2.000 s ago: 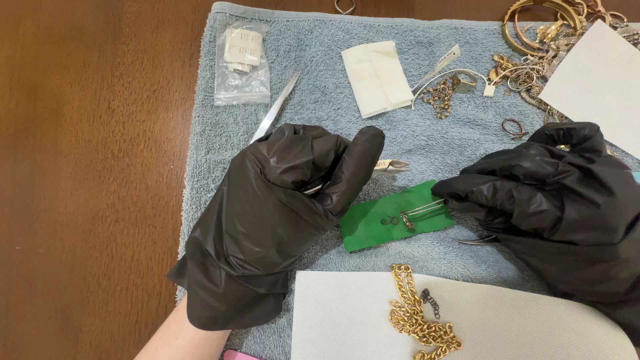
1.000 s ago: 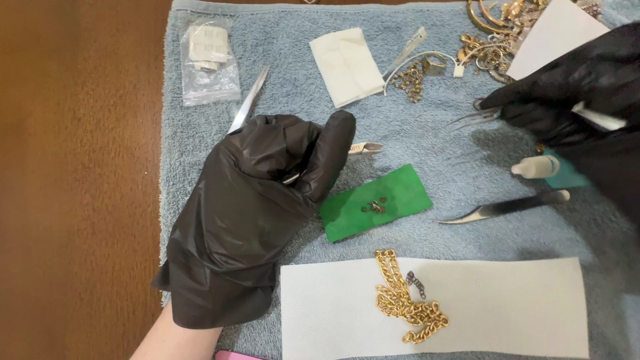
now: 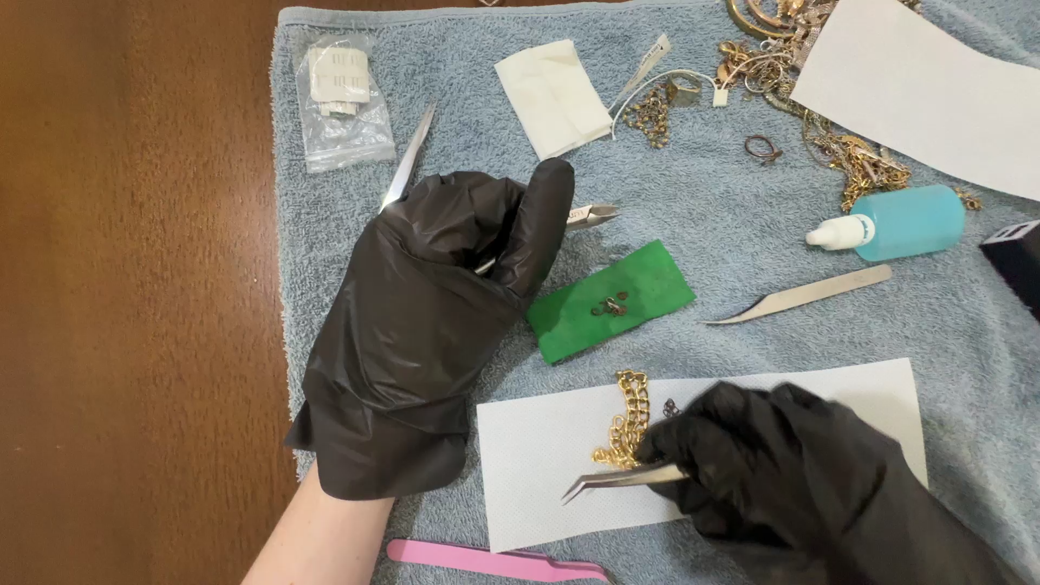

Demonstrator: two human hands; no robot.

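My left hand [image 3: 431, 325], in a black glove, is curled around what seem to be metal nippers; their jaws [image 3: 597, 214] show past my thumb, and most of the handles are hidden. My right hand [image 3: 764, 471], also black-gloved, holds angled metal tweezers [image 3: 626, 478] above a white paper sheet [image 3: 536, 479]. A gold curb chain [image 3: 632, 414] lies on the sheet, partly covered by my right hand, with small dark links [image 3: 670, 408] beside it. Between the hands, farther up, a green cloth piece [image 3: 569, 325] bears several small dark metal bits [image 3: 611, 305].
On the blue towel [image 3: 455, 89] lie a second pair of tweezers [image 3: 812, 292], a blue bottle [image 3: 914, 223], pink tweezers [image 3: 487, 561], a pointed metal tool [image 3: 410, 158], a plastic bag [image 3: 345, 106] and folded paper [image 3: 556, 97]. Piled jewelry [image 3: 861, 166] sits at the upper right, partly under white paper [image 3: 918, 89].
My right hand was by the green cloth, then at the upper right; now it is low over the white sheet. The bottle and second tweezers show fully. My left hand keeps its pose.
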